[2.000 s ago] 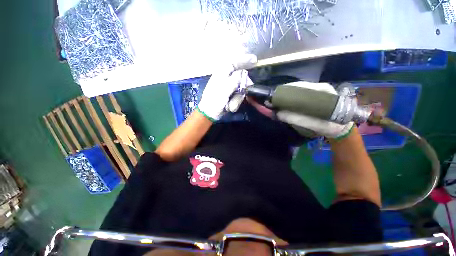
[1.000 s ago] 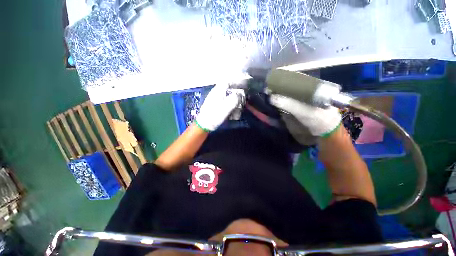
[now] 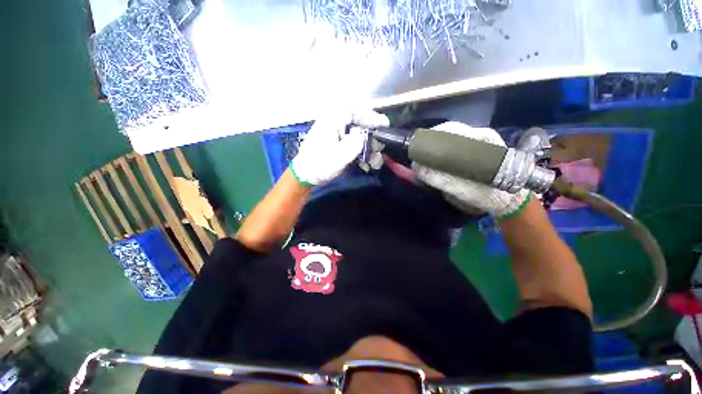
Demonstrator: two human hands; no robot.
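My left hand (image 3: 332, 149), in a white glove with a green cuff edge, is shut on a small silver metal part (image 3: 366, 146) just below the table edge. The fingers cover much of the part. My right hand (image 3: 473, 171), gloved alike, is wrapped around the olive-green air screwdriver (image 3: 460, 156). The driver lies nearly level, and its dark nose points left and meets the part at my left fingers. The exact contact is too small to tell. A grey-brown air hose (image 3: 627, 219) curves down from the driver's rear.
The pale table (image 3: 254, 92) spans the top. It bears a heap of long thin screws (image 3: 412, 27) and a squarish tangled pile (image 3: 146, 65) at its left corner. Blue bins (image 3: 635, 173) stand below the edge. A slatted pallet (image 3: 123, 196) and a blue bin (image 3: 165, 262) are at left.
One second ago the driver was blurred, higher and apart from the part. Now it is lower, with its nose at the part. My left hand has risen slightly.
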